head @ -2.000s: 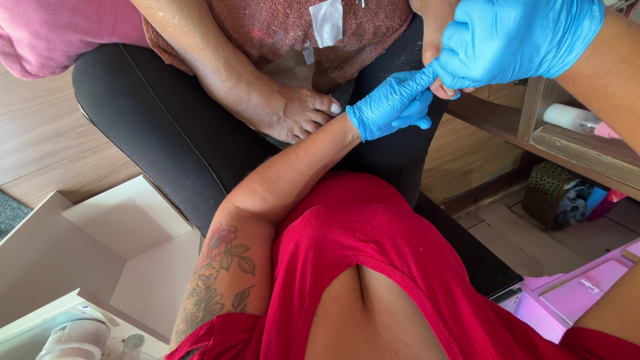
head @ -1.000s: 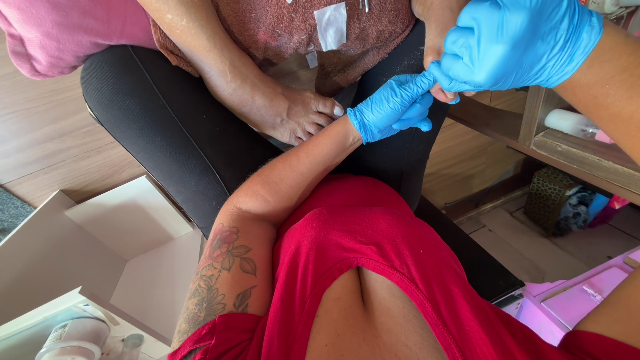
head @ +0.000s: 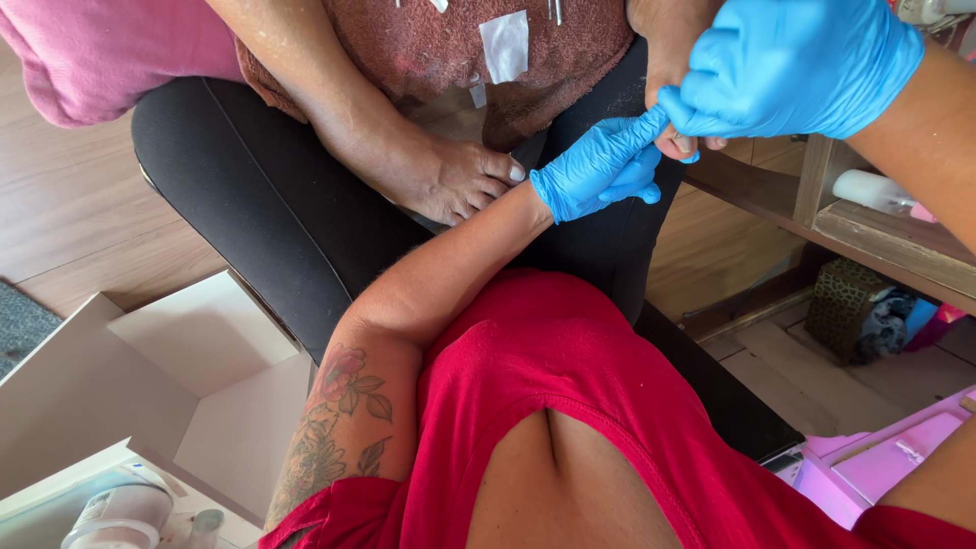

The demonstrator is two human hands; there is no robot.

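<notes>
My left hand (head: 602,168), in a blue glove, reaches to the toes of another person's foot (head: 671,46) at the upper right. Its index finger lies over the toes and a blue fingertip shows beneath them, so the toes are between its fingers. Just above, my right hand (head: 793,69), also gloved in blue, has curled fingers whose tips meet my left fingertip beside the big toe (head: 675,143). Whether it holds a small tool is hidden. The other bare foot (head: 435,175) rests near my left wrist, a pale polish on its big toenail.
A brown towel (head: 427,53) bearing a white paper piece (head: 505,47) lies between the person's legs. A pink cushion (head: 130,46) is upper left, an open white drawer (head: 206,335) lower left. Right are a wooden shelf (head: 900,236) with a white bottle (head: 869,189) and a purple drawer unit (head: 862,465).
</notes>
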